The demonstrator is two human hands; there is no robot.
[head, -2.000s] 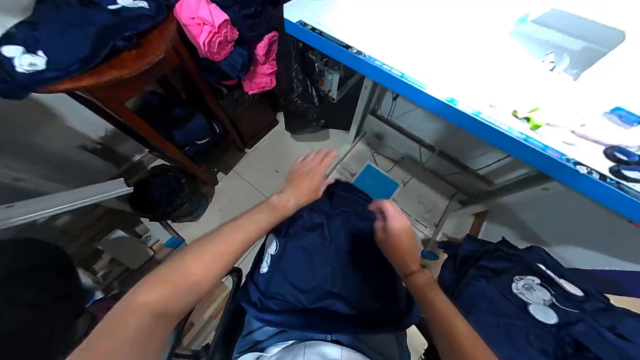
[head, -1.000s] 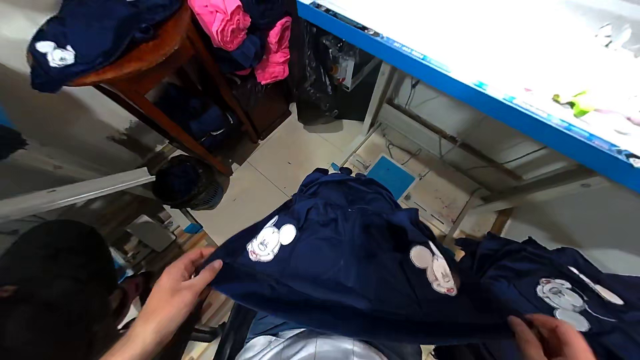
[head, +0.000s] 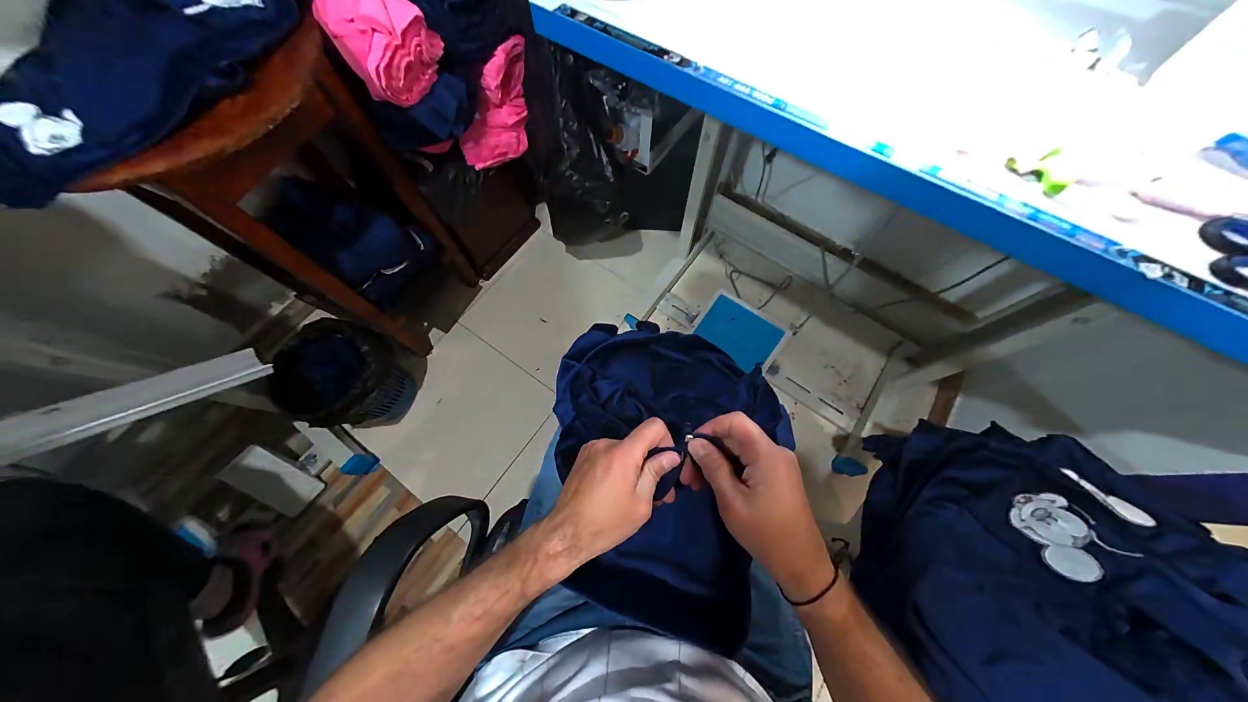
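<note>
A navy fabric garment point(head: 673, 575) lies bunched over my lap, and none of its mouse prints shows. Above its middle, my left hand point(head: 619, 478) pinches a fold of it between thumb and fingers. Close beside it, my right hand point(head: 751, 478), with a dark band on the wrist, pinches the same cloth. A tiny pale spot, perhaps a tag or thread, shows between the fingertips. To the right lies another navy garment point(head: 955, 565) with a cartoon mouse print point(head: 1058, 526).
A white worktable with a blue edge point(head: 877, 166) spans the upper right, with black-handled scissors point(head: 1227, 249) on it. At upper left, a wooden stool point(head: 224, 117) carries navy garments. A bin point(head: 341, 375), a black chair armrest point(head: 390, 565) and a blue-topped pedal point(head: 738, 331) stand lower.
A second ago my hands held the garment spread wide with two mouse prints showing. Now they have come together over its middle, and the cloth is bunched with those prints out of sight.
</note>
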